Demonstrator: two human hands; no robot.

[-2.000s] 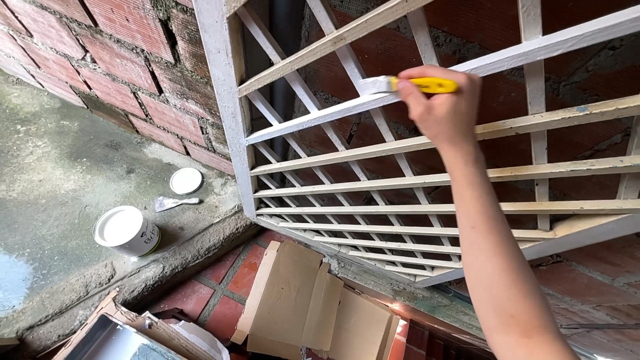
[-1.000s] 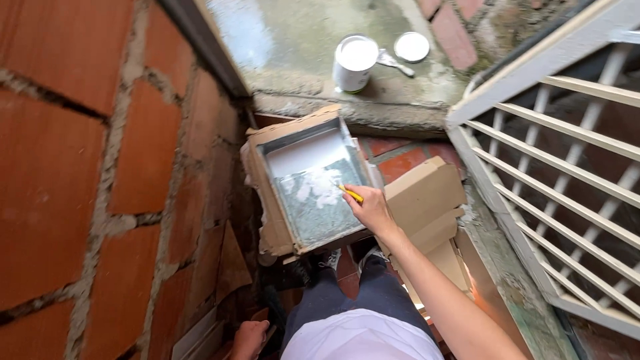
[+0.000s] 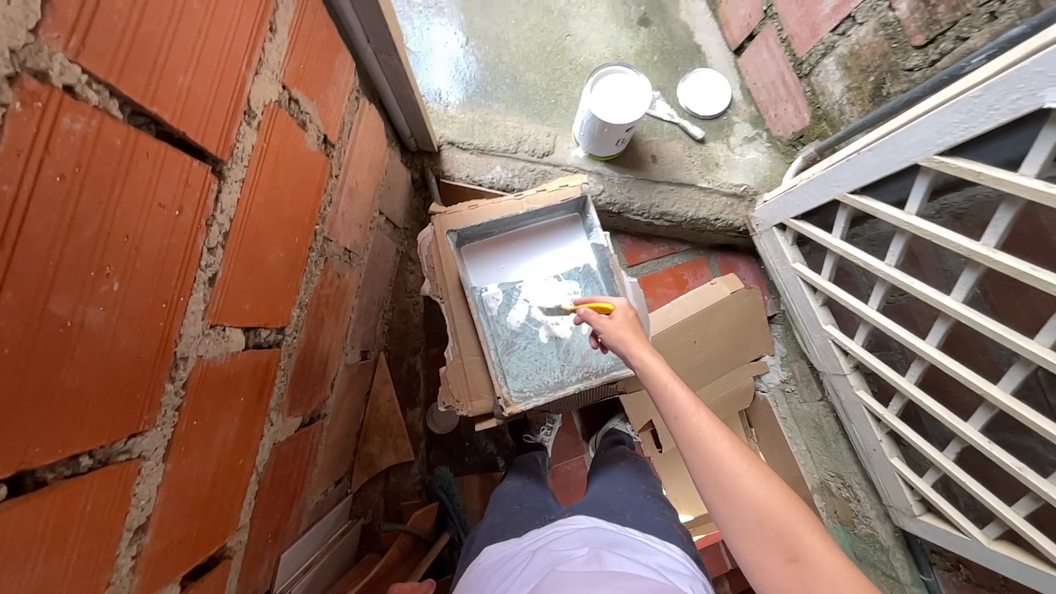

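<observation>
My right hand (image 3: 615, 328) holds a paintbrush by its yellow handle (image 3: 596, 308), with the bristles down on the paint-smeared slope of a paint tray (image 3: 540, 363). White paint (image 3: 532, 247) lies pooled at the tray's far end. Cardboard (image 3: 472, 363) surrounds the tray. Only a bit of my left hand (image 3: 412, 587) shows at the bottom edge, so its grip is hidden. At the right stands a white lattice grille (image 3: 932, 305) of crossed bars.
An open paint can (image 3: 606, 124), a second brush with white bristles (image 3: 678, 115) and a round lid (image 3: 704, 92) rest on the concrete ledge (image 3: 511, 140). A brick wall (image 3: 107, 247) rises at left. Folded cardboard (image 3: 714, 338) lies right of my feet.
Two seconds ago my right hand held the brush against a grille bar; now it is over the tray. The view has swung left and down. Since one second ago the brush has stayed at the tray.
</observation>
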